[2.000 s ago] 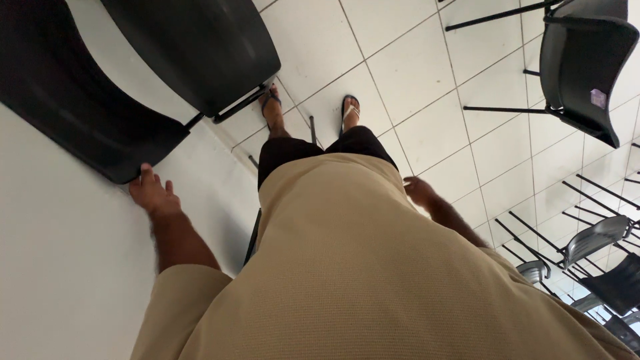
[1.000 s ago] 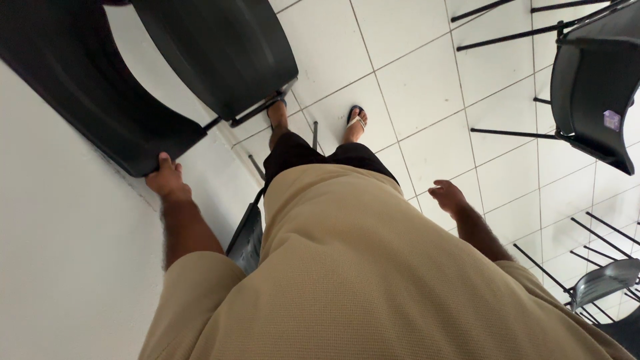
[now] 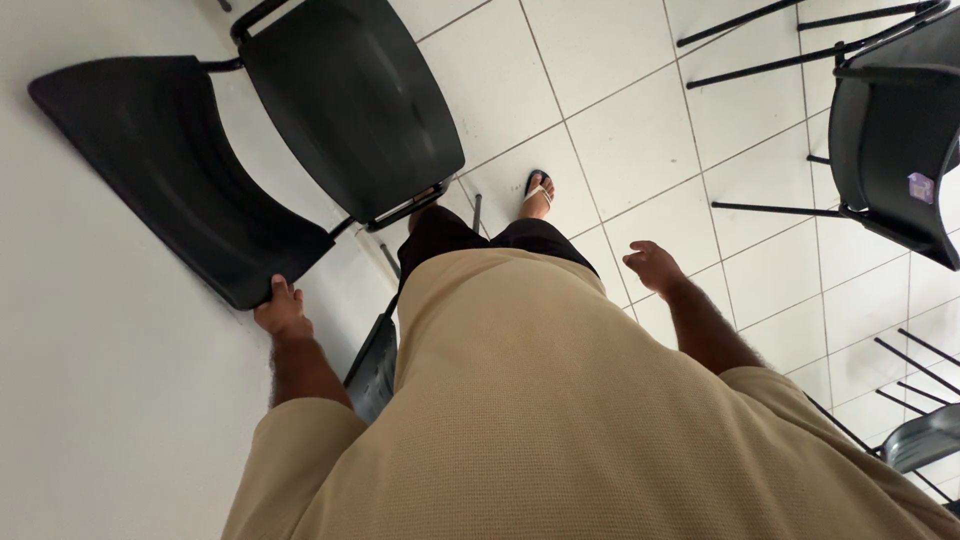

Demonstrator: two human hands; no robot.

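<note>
My left hand (image 3: 283,309) grips the near end of a black plastic chair backrest (image 3: 172,165), its thumb on the front face and the other fingers partly hidden. The same chair's black seat (image 3: 356,105) lies to the right of the backrest, joined to it by dark metal tube. The backrest is right against the white wall. On the other side of my body, my right hand (image 3: 651,266) hangs over the tiled floor with its fingers a little bent and apart, holding nothing.
Another black chair (image 3: 375,367) is partly hidden by my left side, near the wall (image 3: 135,375). At the upper right a black chair (image 3: 892,142) bears a purple sticker. One more chair (image 3: 926,439) is at the lower right. Pale tiles (image 3: 637,150) cover the floor, where my sandalled foot (image 3: 538,196) rests.
The view has shifted, so more of the held chair shows. My right hand, partly hidden beside my body two seconds ago, is now out to the side. My left hand stays on the backrest.
</note>
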